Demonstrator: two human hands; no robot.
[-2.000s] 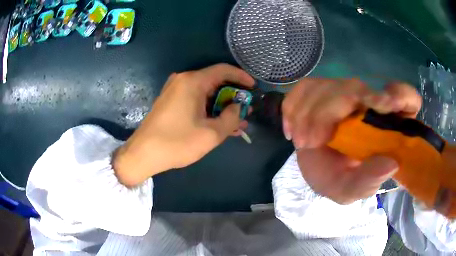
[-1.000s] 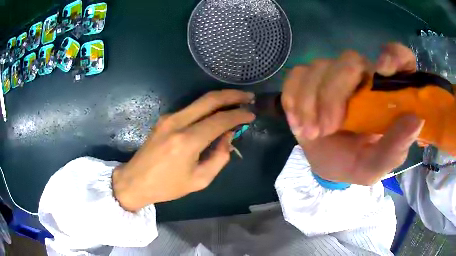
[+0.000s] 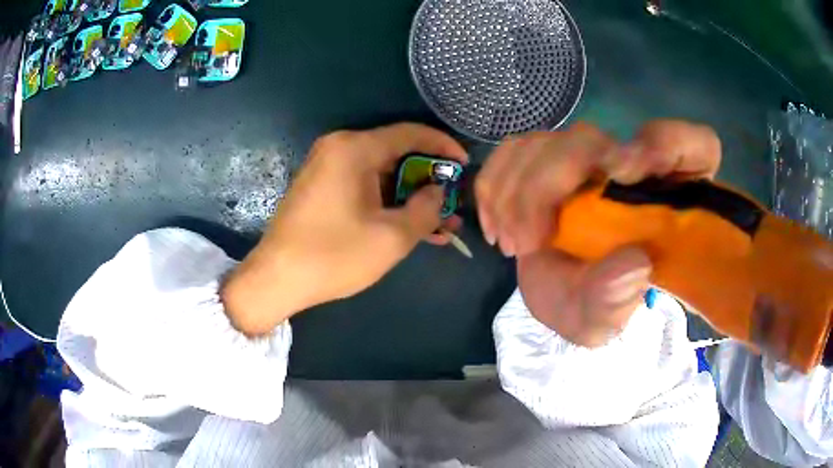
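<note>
My left hand [image 3: 338, 219] holds a small circuit board [image 3: 416, 174] with a teal edge and yellow-green patch between thumb and fingers, its face turned up. A short pale tip [image 3: 460, 244] sticks out below the board. My right hand [image 3: 566, 228] grips an orange electric screwdriver [image 3: 694, 242] with a black strip. The screwdriver lies sideways, its rear towards the lower right. Its nose is hidden by my right fingers, so I cannot tell whether it touches the board.
A round perforated metal tray [image 3: 498, 64] lies beyond my hands. Rows of circuit boards [image 3: 221, 50] lie at the upper left beside a white strip [image 3: 17, 119]. Clear plastic [image 3: 804, 169] lies at the right edge. A sleeve of another person [image 3: 776, 398] shows at the lower right.
The view has shifted, so the tray and board rows sit differently in the picture. My left hand has turned, showing the board's face. The screwdriver's rear now tilts lower.
</note>
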